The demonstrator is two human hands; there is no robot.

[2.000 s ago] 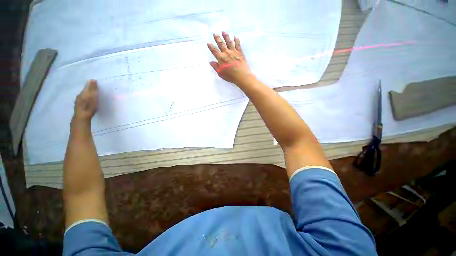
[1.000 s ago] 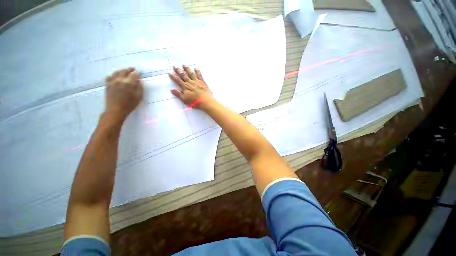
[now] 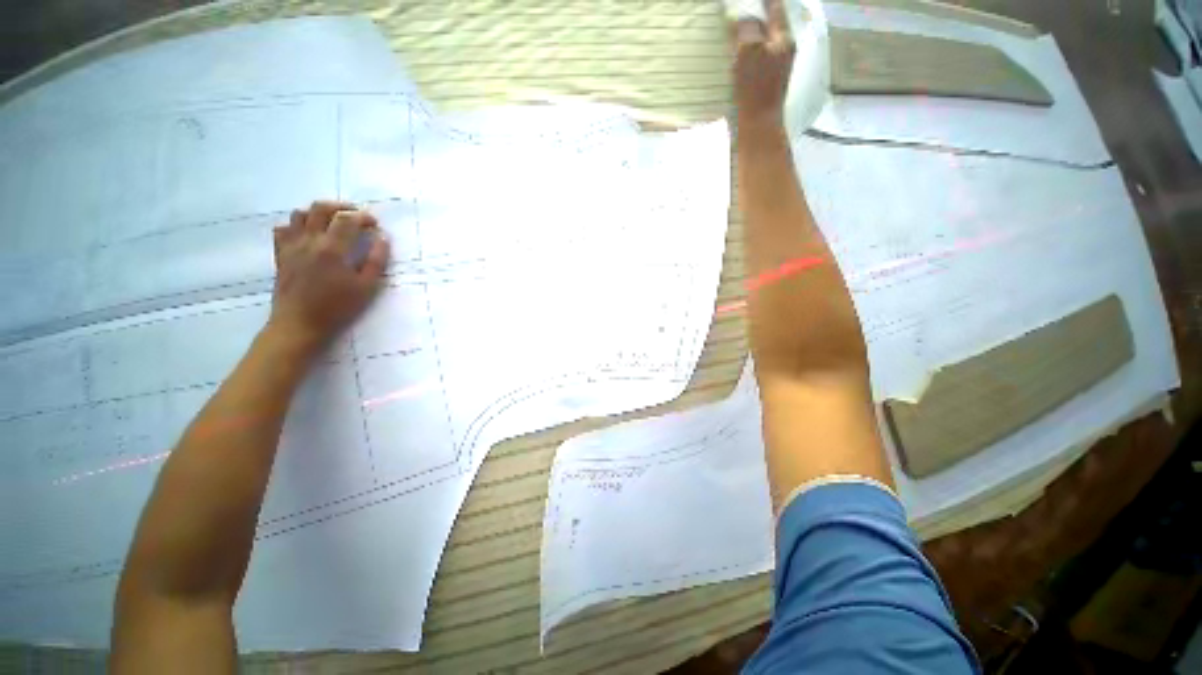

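Observation:
A large white paper pattern [image 3: 567,264] with thin printed lines lies on striped cream cloth [image 3: 527,528]. My left hand [image 3: 330,270] rests on it at left, fingers curled; whether anything is inside cannot be told. My right arm reaches across the cloth gap to the far side. My right hand [image 3: 763,59], partly cut off by the top edge and blurred, has its fingers closed on a curled white paper piece [image 3: 807,66]. Another white pattern [image 3: 975,251] lies at right, partly under my right arm. The shears are not visible.
Two flat grey-beige weights lie on the right paper, one at the back [image 3: 936,66] and one nearer [image 3: 1015,382]. A thin red light line crosses the papers and my right arm. The brown table [image 3: 1120,462] shows at the right edge.
My right hand has left the large pattern and moved up and right to the curled paper. My left hand stays on the pattern. The view has shifted, and the shears are no longer visible.

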